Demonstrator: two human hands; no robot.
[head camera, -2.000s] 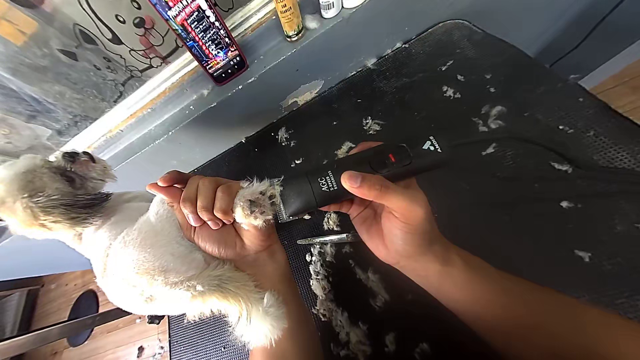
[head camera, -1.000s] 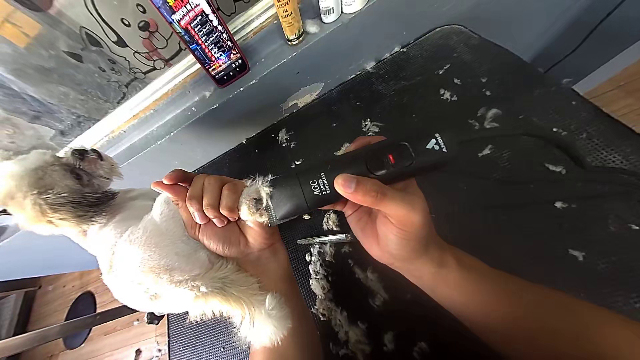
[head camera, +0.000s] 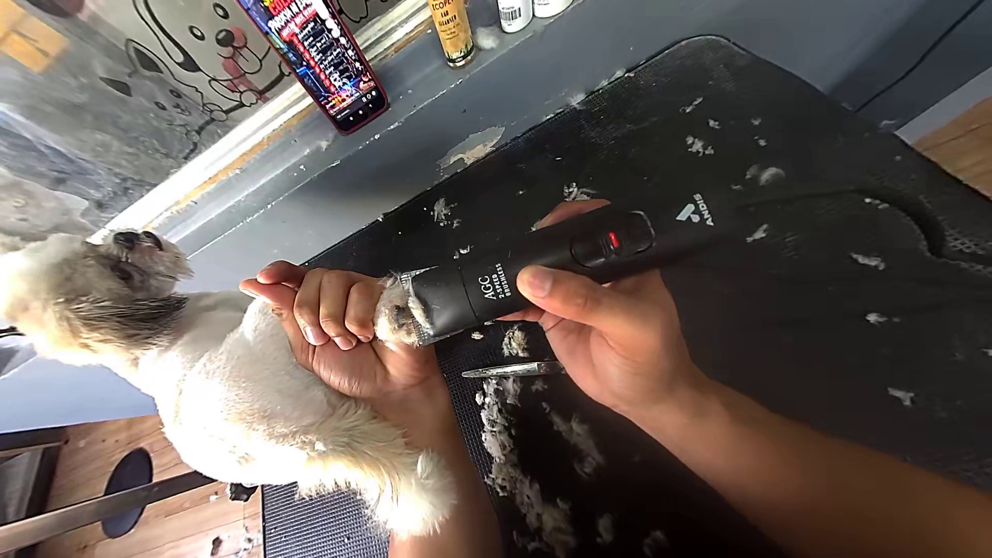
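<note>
A small cream-white dog (head camera: 240, 395) with darker ear hair stands at the left, its head toward the far left edge. My left hand (head camera: 349, 333) is closed around one of its legs, and the furry paw (head camera: 397, 314) sticks out beyond the fingers. In my right hand (head camera: 612, 325) is a black Andis cordless-looking clipper (head camera: 542, 260) with a red-lit switch; its thumb lies along the body. The clipper's blade (head camera: 419, 306) is against the paw pads, with tufts of hair there. Metal shears (head camera: 515, 370), partly hidden by my right hand, lie on the black mat below the clipper.
Hair clippings (head camera: 504, 449) are scattered over the black grooming table mat (head camera: 775, 325). A phone (head camera: 322, 62) leans on the window ledge beside an amber bottle (head camera: 451, 31) and white bottles (head camera: 514, 14). A metal bar (head camera: 101, 511) crosses above the wooden floor at lower left.
The clipper in my right hand has shifted and turned slightly against the paw. My left hand keeps its hold on the leg, and the dog's pose is nearly the same.
</note>
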